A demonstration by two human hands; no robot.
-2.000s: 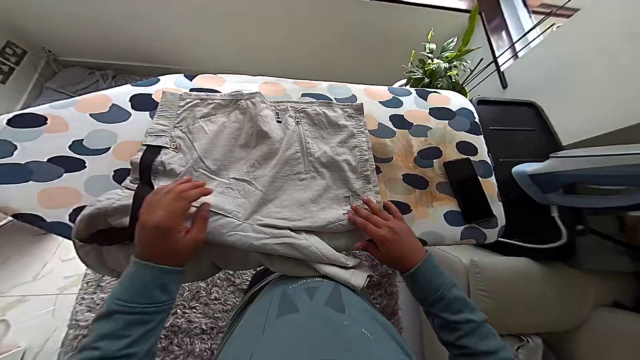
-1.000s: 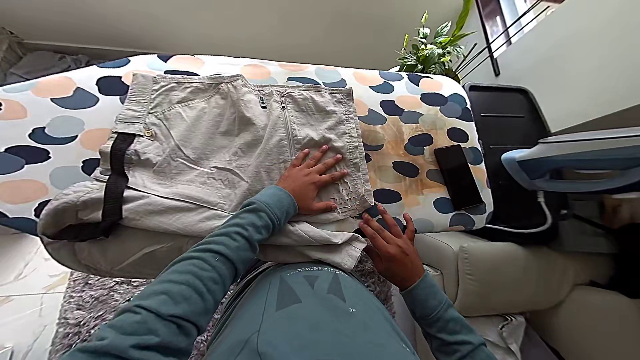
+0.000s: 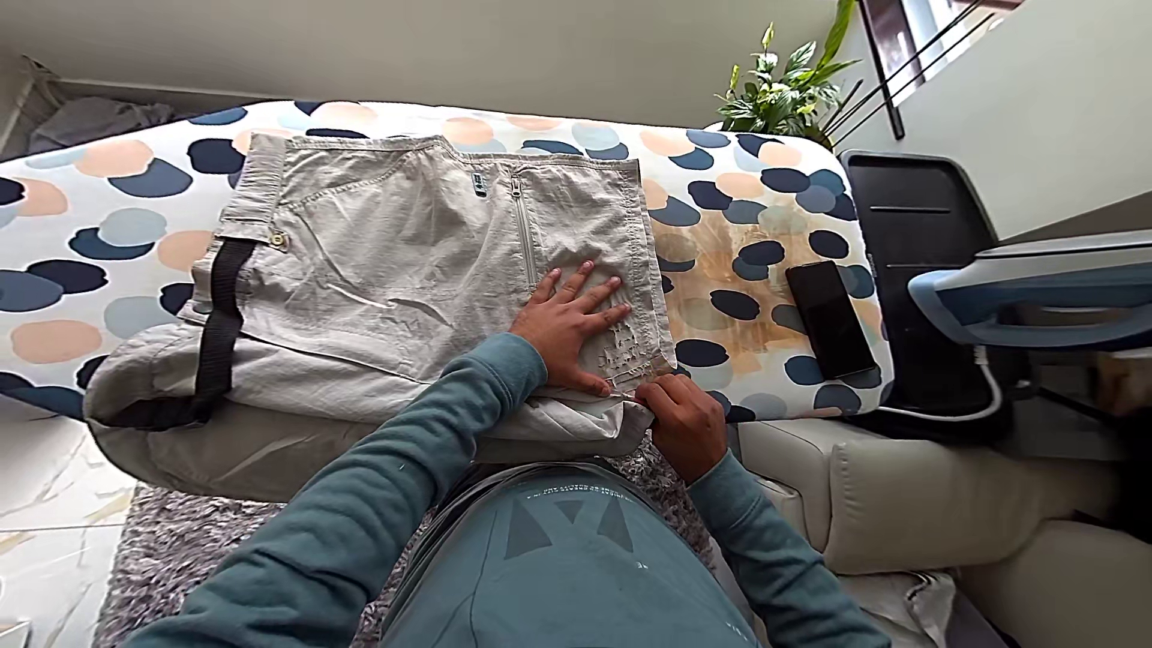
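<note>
Light grey shorts (image 3: pixel 378 252) with a zip pocket, a button and a black webbing belt (image 3: pixel 220 324) lie across an ironing board (image 3: pixel 135 207) with a spotted cover. Their near part hangs over the board's front edge. My left hand (image 3: pixel 571 328) rests flat on the lower part of the leg, fingers spread, beside the zip. Close to its right, my right hand (image 3: pixel 684 418) pinches the near corner of the leg's hem between thumb and fingers. The exact grip is partly hidden by the fingers.
A black phone (image 3: pixel 830 319) lies on the board's right end, beside a brown scorched-looking patch (image 3: pixel 733 292). Further right are a black tray (image 3: pixel 927 211) and a blue and white steam iron (image 3: pixel 1044 292) with a white cord. A cream leather sofa (image 3: pixel 909 495) stands at the near right, and a plant (image 3: pixel 778 99) behind.
My left hand has moved from the waist side to the hem side of the shorts. My right hand, earlier flat on the fabric and then with fingers apart, has closed on the hem corner.
</note>
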